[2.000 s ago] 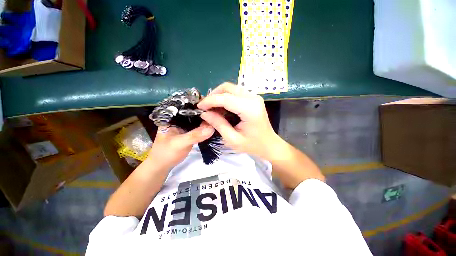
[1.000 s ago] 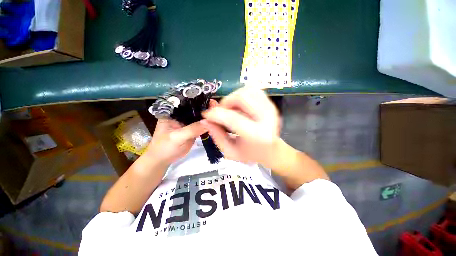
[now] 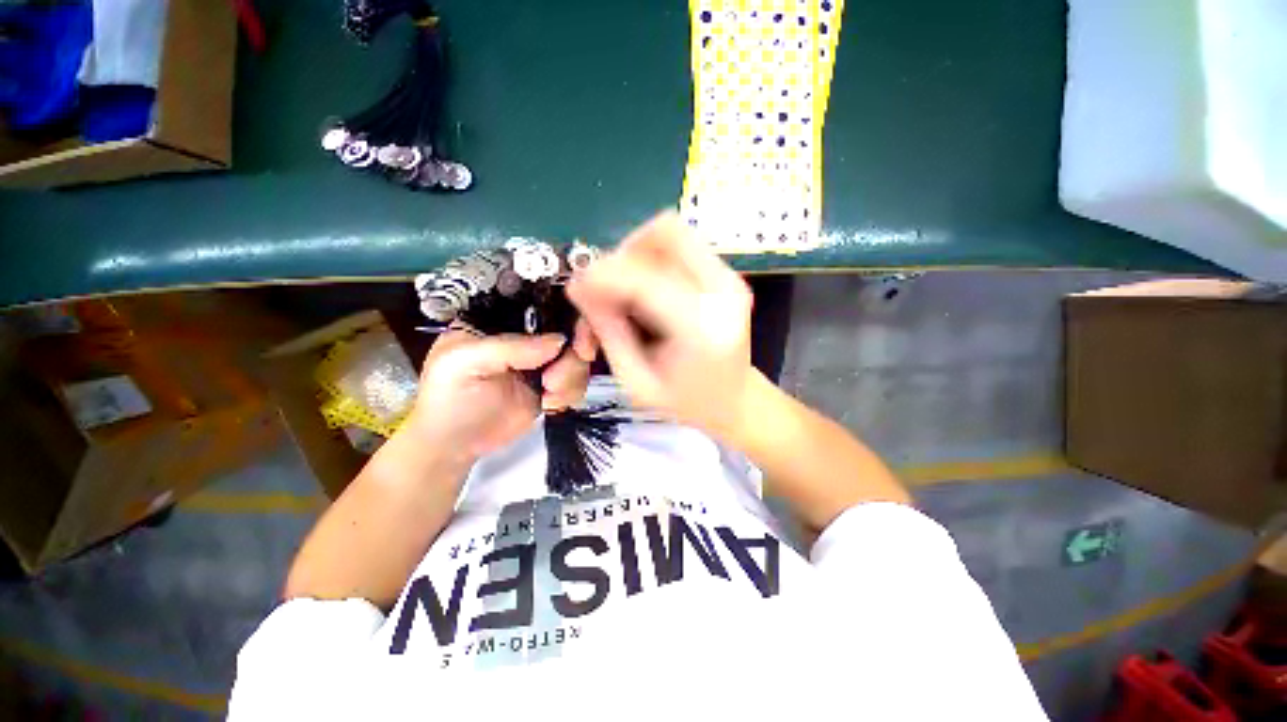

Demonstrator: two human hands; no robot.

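Observation:
My left hand is closed around a bundle of wired discs. The silver discs fan out above the fist, and the black wire ends hang below it over my shirt. My right hand is at the right side of the bundle, blurred, with its fingers bent near the discs and wires; whether it grips one cannot be told. A second wire bundle lies on the green bench with its discs towards me. Yellow perforated sheets lie on the bench to the right of it.
A carton tray with blue and white gloves is at the bench's left. A white foam box is at its right. Below the bench are a small carton with yellow scraps, a large open carton, a brown carton and red stools.
My right hand has moved about beside the discs, and is now slightly higher and further left than one second ago. The discs have shifted in my left hand, and the wire ends are spread wider.

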